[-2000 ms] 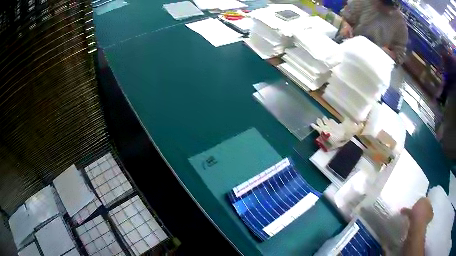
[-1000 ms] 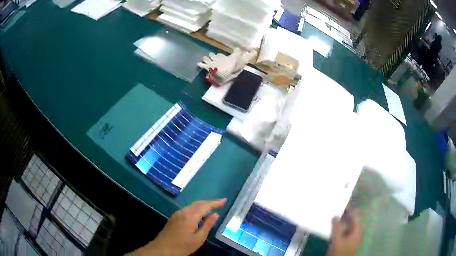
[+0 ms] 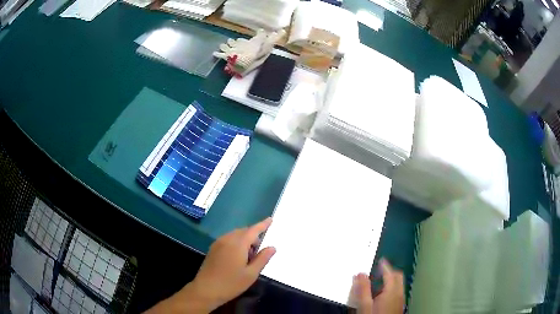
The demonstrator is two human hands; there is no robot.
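A bright-white sheet, seemingly backsheet [image 3: 331, 214], lies flat on the table's near edge, covering whatever is under it. Small dark marks show near its right edge. My left hand [image 3: 236, 260] is at its lower left edge, thumb and index finger apart and touching the edge. My right hand [image 3: 381, 291], slightly blurred and cut off by the bottom of the picture, is at its lower right corner, fingers apart. Neither hand visibly grips the sheet. A pile of blue cell strings [image 3: 195, 160] lies at left, partly on a green-tinted plate [image 3: 126, 132].
A white sheet stack [image 3: 374, 101] stands behind, rounded film piles [image 3: 451, 141] to its right, pale-green glass stacks [image 3: 460, 257] at right. A smartphone [image 3: 272, 78], gloves [image 3: 252, 52] and clear sheets [image 3: 181, 48] lie farther back. A rack with panels [image 3: 92, 264] is lower left.
The white sheet, earlier held by my right hand above a blue cell layer, now lies flat and covers it. My left hand has come to its edge. The camera view has shifted.
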